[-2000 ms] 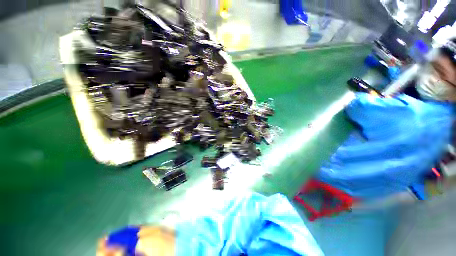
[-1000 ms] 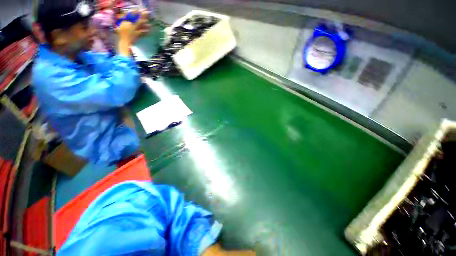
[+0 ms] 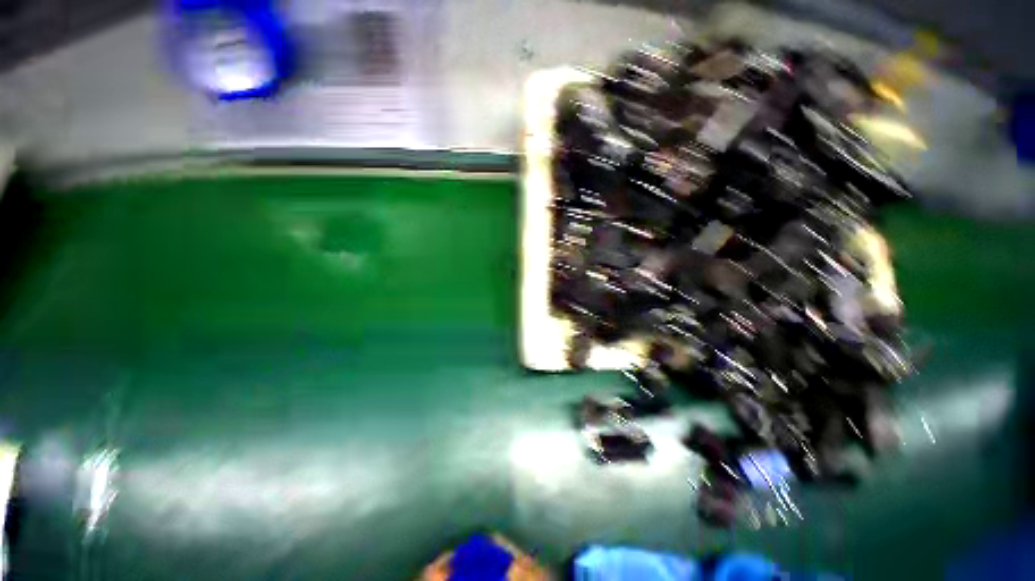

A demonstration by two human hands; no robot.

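The picture is blurred. Black binder clips (image 3: 726,216) are heaped in an off-white bin (image 3: 538,227) right of centre and spill over its front right side onto the green bench. A few loose clips (image 3: 616,431) lie in front of the bin. A small pale-blue patch (image 3: 766,468) shows among the spilled clips. My right hand (image 3: 482,564), with a blue finger wrap, is cut off by the bottom edge, in front of the bin. Its fingertips and anything it holds are hidden. My left hand is out of the picture.
The green bench (image 3: 250,295) runs across the view, with a raised edge (image 3: 341,161) behind it. A round blue-rimmed object (image 3: 230,51) is on the pale surface at the upper left. Blue sleeve cloth (image 3: 636,564) shows at the bottom edge.
The view has swung right from the co-worker and white sheet to the clip bin. My left hand and sleeve have left the picture; my right hand has come in at the bottom.
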